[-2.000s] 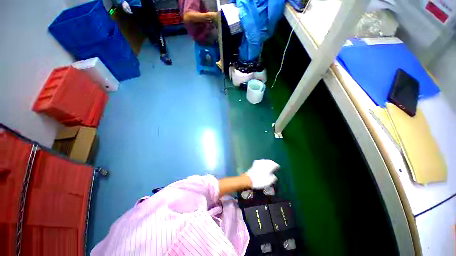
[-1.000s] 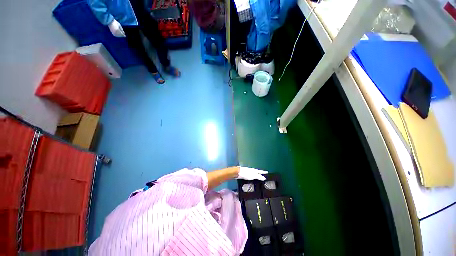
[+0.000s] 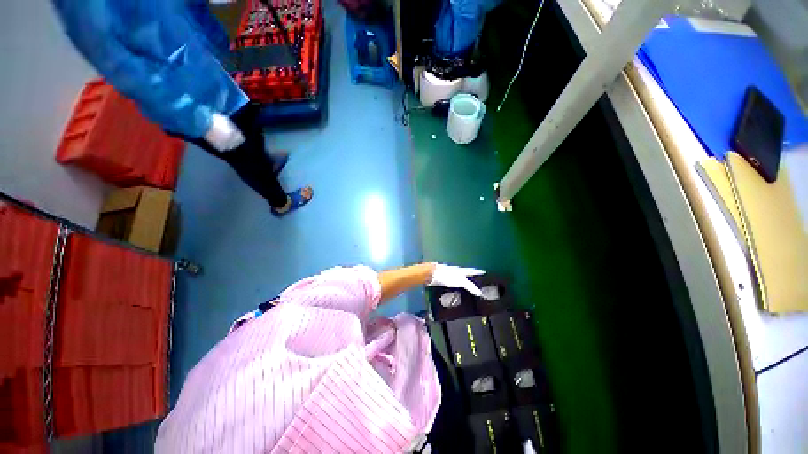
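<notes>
Several black boxes (image 3: 472, 339) stand in close rows on the green surface at the lower centre. Some have yellow print; others show a small pale grey patch. My left hand (image 3: 456, 277), in a white glove, reaches from the pink striped sleeve to the far end of the rows. Its fingers are apart at the far box edge, with nothing seen held. A small white tip, perhaps my right hand (image 3: 529, 446), shows at the bottom edge over the boxes; the rest is cut off.
A white shelf (image 3: 719, 208) with a blue folder, black phone and tan folders runs along the right, on a pale post (image 3: 567, 111). Red trays (image 3: 111, 328) fill a rack at left. A person in blue (image 3: 164, 71) stands upper left. A white bucket (image 3: 465, 119) stands ahead.
The black boxes sit higher in the picture and more of them show. My left hand stays at their far end. A white tip appears at the bottom edge. The person in blue has come nearer.
</notes>
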